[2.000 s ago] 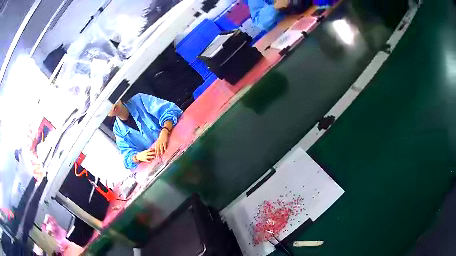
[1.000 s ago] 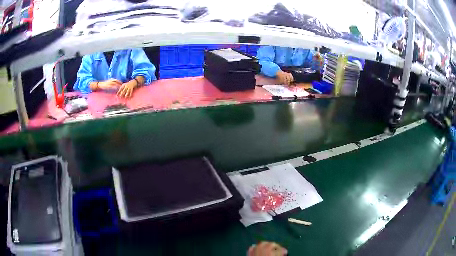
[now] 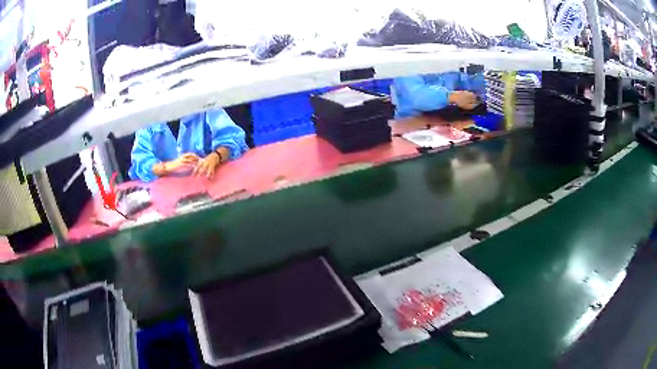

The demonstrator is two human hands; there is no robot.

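Neither of my hands shows. Nearest in front, a black tray with pale lining (image 3: 277, 306) holds a dark flat panel with white edges. Right of it, a white sheet (image 3: 472, 281) lies on the green surface with a heap of tiny red parts (image 3: 419, 310). A thin dark tool (image 3: 454, 342) lies with its tip at the red heap. A pale stick (image 3: 470, 334) lies beside it. At the lower left stands a stack of back covers (image 3: 81, 331) with white sheets, cut off by the bottom edge. A small blue bin (image 3: 167, 349) sits between the stack and the tray.
A glossy green band (image 3: 346, 205) runs behind the tray, with a pale rail (image 3: 515, 220) at right. Across it is a pink-matted bench (image 3: 281, 162) with stacked black trays (image 3: 353, 126) and two people in blue smocks. A white shelf (image 3: 252, 76) hangs above.
The view has levelled from a strong tilt, bringing the cover stack and blue bin into the picture. A hand at the bottom edge one second ago is now out of view.
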